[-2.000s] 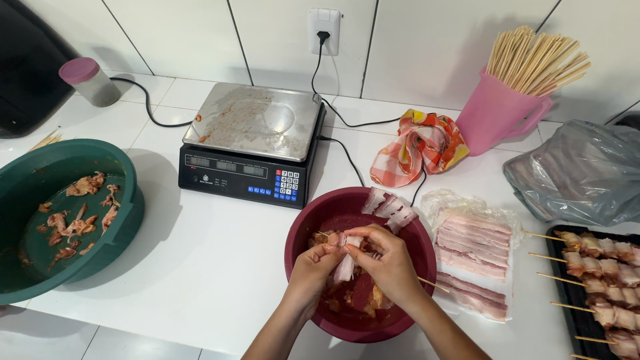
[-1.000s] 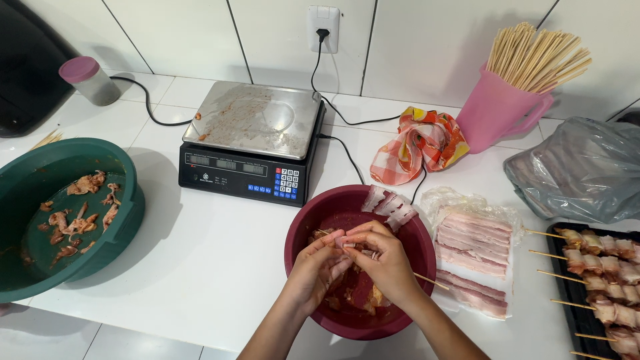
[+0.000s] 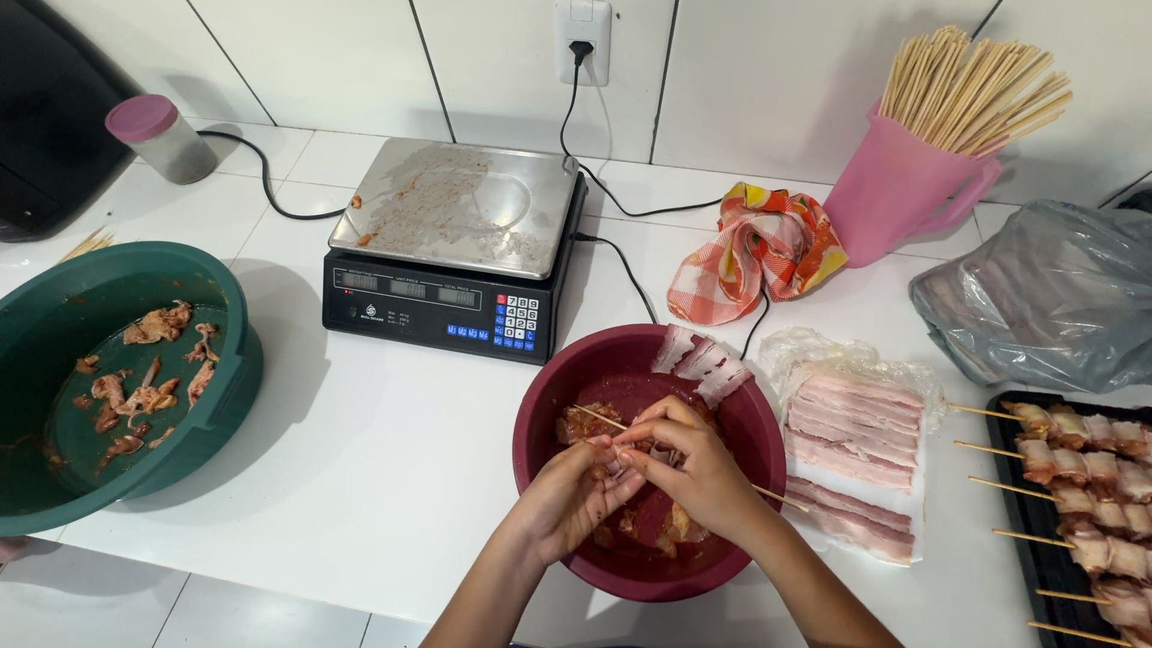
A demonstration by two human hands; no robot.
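Over a dark red basin (image 3: 531, 450), my left hand (image 3: 571, 495) and my right hand (image 3: 688, 459) meet with their fingertips pinched around a small pale piece, probably bacon, mostly hidden by the fingers. A wooden skewer (image 3: 781, 498) lies across the basin beneath my right hand; a stick end also shows above my left fingertips. Seasoned meat pieces (image 3: 679, 526) lie in the basin. Several bacon strips (image 3: 702, 362) hang over its back rim. To the right, more sliced bacon (image 3: 855, 423) rests on plastic wrap.
A digital scale (image 3: 450, 270) stands behind. At left is a green basin (image 3: 229, 360) with meat scraps. A pink pitcher (image 3: 891, 189) of skewers, a checkered cloth (image 3: 751, 256) and a grey plastic bag (image 3: 1044, 288) stand at right, near a black tray (image 3: 1008, 486) of wrapped-meat skewers.
The pale strip that hung below my fingers two seconds ago no longer shows there. Both hands stay together over the red basin, with their fingers in a different position.
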